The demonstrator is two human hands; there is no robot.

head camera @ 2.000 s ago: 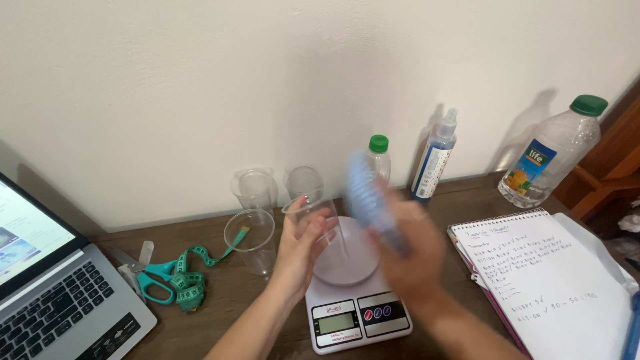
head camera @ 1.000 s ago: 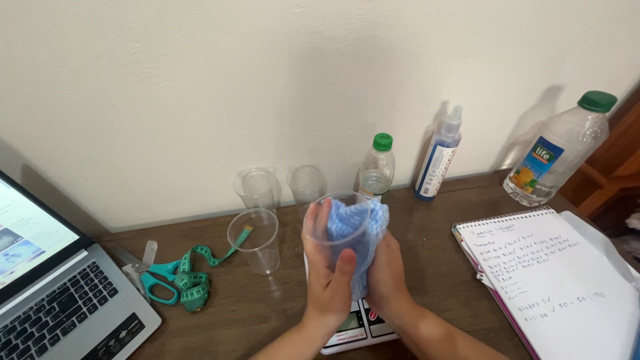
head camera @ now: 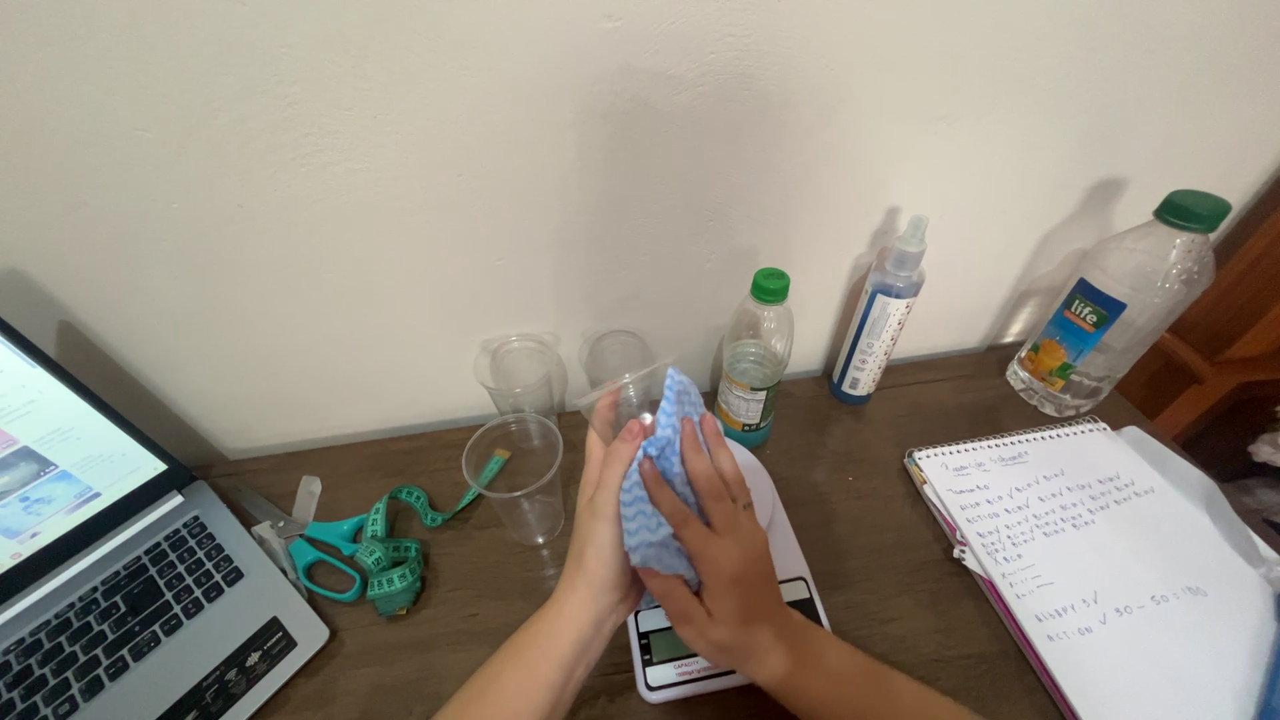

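A clear plastic cup [head camera: 622,402], tilted, is held in my left hand [head camera: 598,520] above the digital kitchen scale [head camera: 790,535]. My right hand [head camera: 722,560] presses a blue and white wavy-patterned cloth [head camera: 655,500] against the cup's side. The cloth and both hands hide much of the cup and part of the scale. Several more clear plastic cups stand close by: one [head camera: 525,485] left of my left hand, another [head camera: 520,375] behind it, and one [head camera: 617,362] near the wall. Behind my right hand stands a small green-capped bottle [head camera: 757,360] with liquid.
An open laptop [head camera: 130,600] lies at the left, with teal-handled scissors [head camera: 330,550] and a green measuring tape [head camera: 395,560] beside it. A blue spray bottle [head camera: 875,325] and a large green-capped bottle [head camera: 1120,310] stand along the wall. A spiral notebook [head camera: 1110,560] with handwriting lies at the right.
The cloth, earlier at the cup's mouth, is now flat against its outside under my right hand. The cup, upright a second ago, has been tilted.
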